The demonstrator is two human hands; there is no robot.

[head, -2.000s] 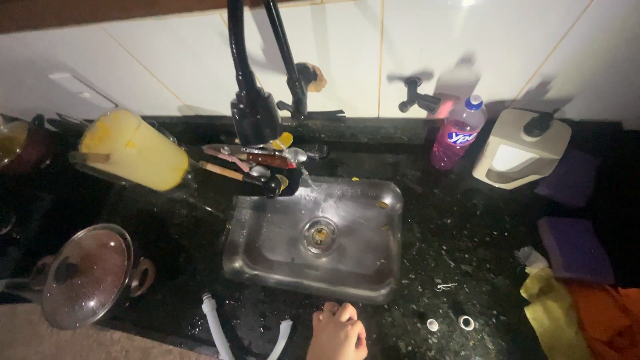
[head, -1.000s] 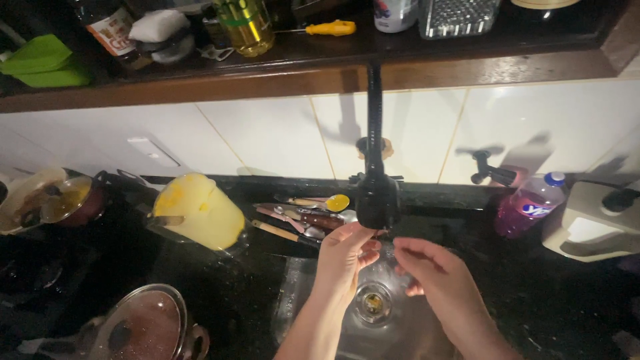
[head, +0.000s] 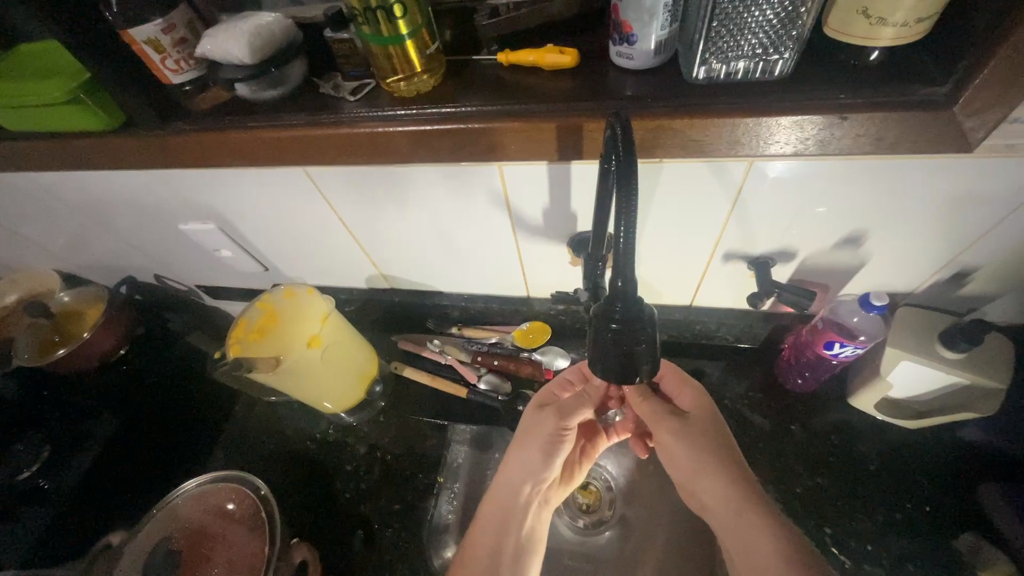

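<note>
The black spray head of a kitchen faucet [head: 623, 340] hangs over a stainless steel sink [head: 472, 480]. Both my hands meet directly beneath it, fingertips close together. My left hand [head: 564, 424] is on the left side of the nozzle, its fingers curled inward. From the right, my right hand [head: 676, 424] comes up with its thumb near the nozzle's lower rim. Something small and clear, perhaps water, shows between the fingers; whether either hand grips anything is hidden. Below the hands, the sink drain [head: 588, 498] holds yellow scraps.
Knives and spoons [head: 504, 364] lie behind the sink, left of the faucet. A yellow-smeared pitcher [head: 308, 348] is farther left, above a lidded pot [head: 208, 528]. A pink detergent bottle [head: 832, 344] and a beige dispenser [head: 932, 372] stand right. A wooden shelf [head: 480, 140] crosses above.
Two seconds ago only one hand showed, at the sink's front edge; both are now under the spray head. Since one second ago they have come closer together. The view has tilted up to the shelf.
</note>
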